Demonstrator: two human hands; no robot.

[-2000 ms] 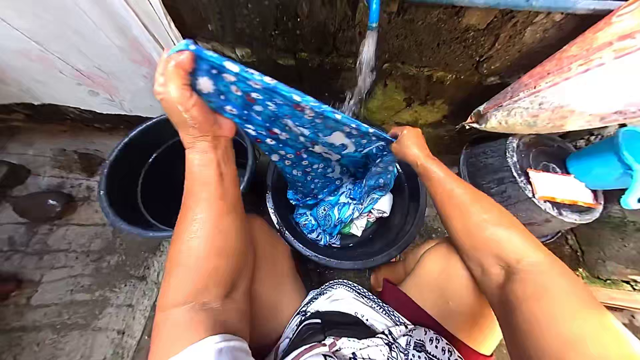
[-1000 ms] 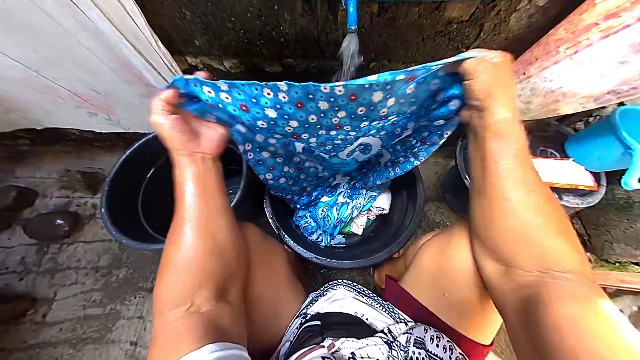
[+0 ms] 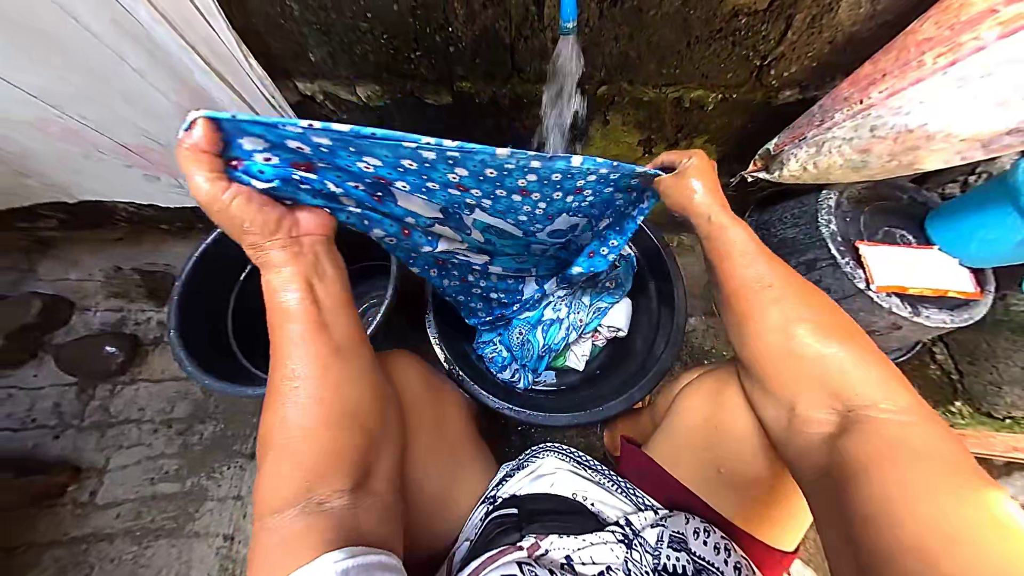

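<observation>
A wet blue floral cloth point(image 3: 480, 208) is stretched between my two hands. My left hand point(image 3: 248, 192) grips its upper left corner, raised over the rim of the left tub. My right hand point(image 3: 690, 186) pinches the upper right end of its edge. The cloth's lower part hangs into a round black basin point(image 3: 656, 352), onto other wet clothes point(image 3: 552, 336) in blue, white and green. Behind the cloth, water point(image 3: 562, 92) runs from a blue pipe point(image 3: 568, 16); where it lands is hidden.
A dark tub point(image 3: 212, 352) stands left of the basin. At right, a black bucket point(image 3: 824, 240) bears a white and orange packet point(image 3: 920, 270) and a blue plastic dipper point(image 3: 984, 216). A large sack point(image 3: 896, 104) leans above it. Stones point(image 3: 96, 354) lie on the paving at left.
My right hand was higher and farther right one second ago and has come down. The cloth's edge now slopes down to the right. My left hand keeps its grip.
</observation>
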